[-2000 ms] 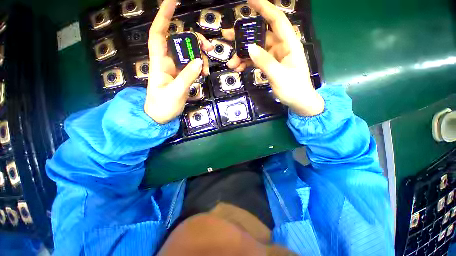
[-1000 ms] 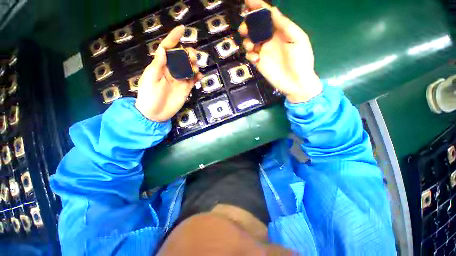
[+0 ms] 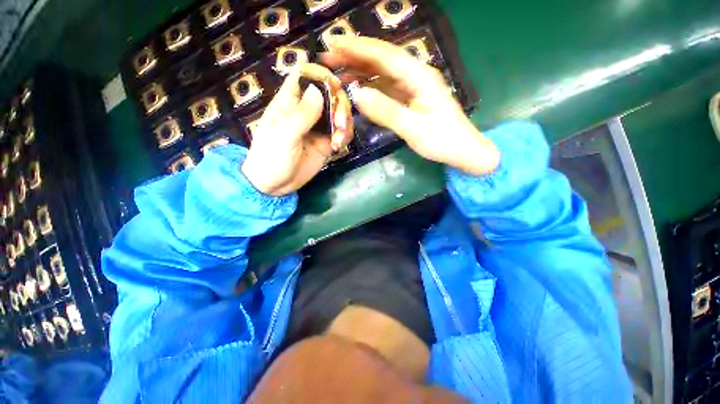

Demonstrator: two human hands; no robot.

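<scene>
My left hand is in front of me with curled fingers around a dark watch head, seen nearly edge-on and mostly hidden. My right hand is close beside it, fingers bent towards the left hand's fingertips. What the right hand holds, if anything, is hidden; a small pale spot shows by its thumb. Both hands are above the black blister tray, whose pockets hold several face-down units with gold backs and dark round centres.
Stacked black trays with units stand at the left. A side tray is at the lower right, beyond a grey frame edge. A cream round item is cut off at the right. A pale label lies left of the blister tray.
My hands have come together from apart. The two black faces seen before no longer face the camera. The view has shifted, so the cream item is now mostly out of frame.
</scene>
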